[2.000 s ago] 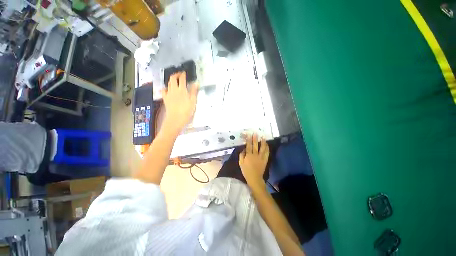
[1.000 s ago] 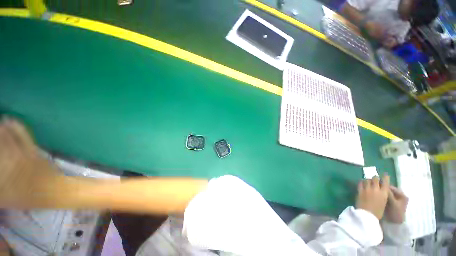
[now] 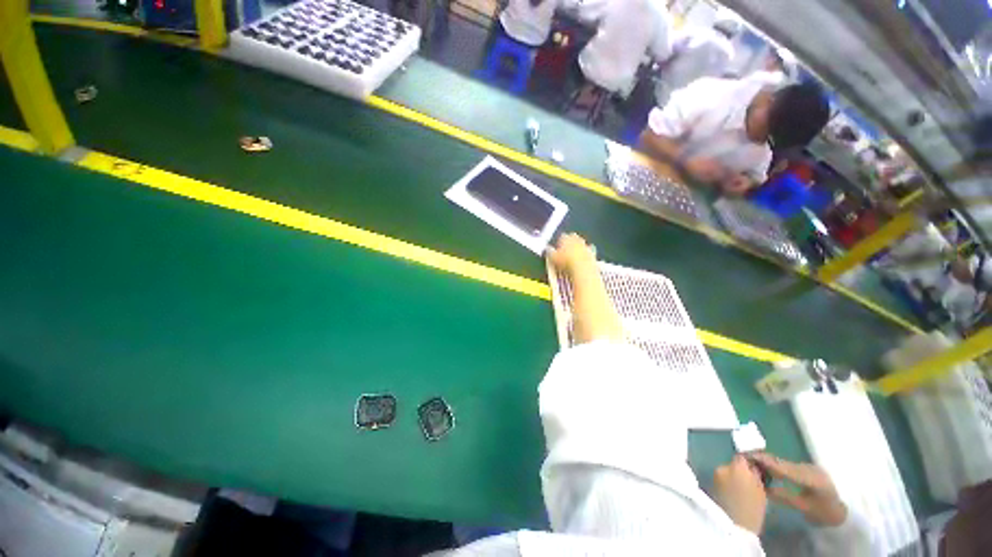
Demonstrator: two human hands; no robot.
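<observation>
My right hand (image 3: 573, 256) reaches over the green belt, at the near corner of the white-edged tray with a dark panel (image 3: 507, 203) and the upper left edge of the white sheet with rows of small marks (image 3: 653, 308). Whether its fingers grip either one is unclear. My forearm and white sleeve cover part of the sheet. Two small black watch-like housings lie on the belt, one flat (image 3: 375, 411) and one turned (image 3: 436, 419), to the left of my sleeve. My left hand is not in view.
Another person's hands (image 3: 767, 490) hold a small white piece at the lower right, beside a white panel (image 3: 859, 457). A white parts tray (image 3: 326, 44) stands at the upper left. Yellow posts (image 3: 33, 87) rise from the belt. People sit across the line.
My right hand has moved from the far left, by the machine, across to the sheet and panel tray. The view has shifted to show more of the far lane.
</observation>
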